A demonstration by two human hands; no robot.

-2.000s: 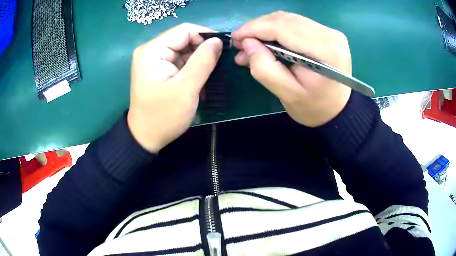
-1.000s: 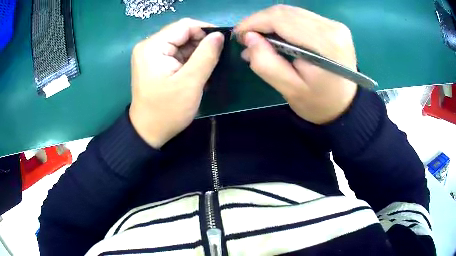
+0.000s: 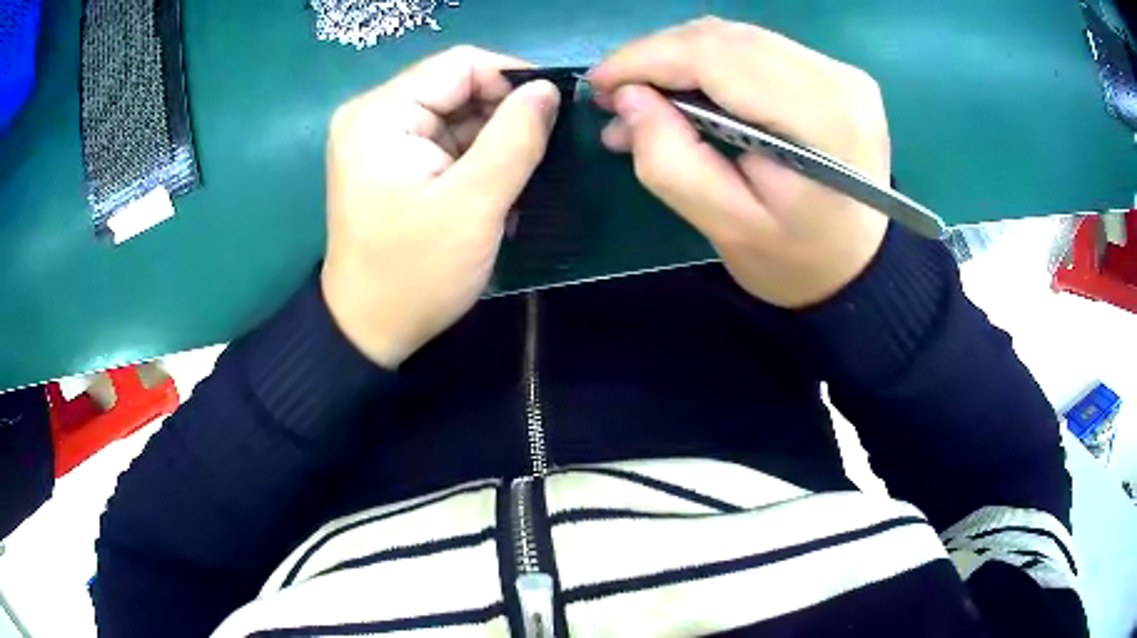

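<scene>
My left hand (image 3: 430, 199) pinches a black ribbed strip (image 3: 544, 77) between thumb and fingers at the upper middle. A dark ribbed length (image 3: 549, 218) hangs below, faint against the green surface. My right hand (image 3: 761, 162) holds silver tweezers (image 3: 810, 162), their handle end pointing down right past the palm. The tweezers' tip is at the strip's right end, close to the left thumb, and is mostly hidden by my right fingers. Whether the tip holds a small part cannot be told.
A heap of small silver parts (image 3: 372, 18) lies on the green mat (image 3: 262, 249) at the top. A mesh-like panel (image 3: 125, 106) with a white tab lies at left, beside a blue basket (image 3: 15, 56). Dark flat pieces (image 3: 1110, 62) lie at right. Red stools (image 3: 1103, 264) stand below.
Both hands have shifted slightly up in the view compared with two seconds ago. The tweezers stay at the strip, their handle slightly lower than one second ago. Both grips are unchanged.
</scene>
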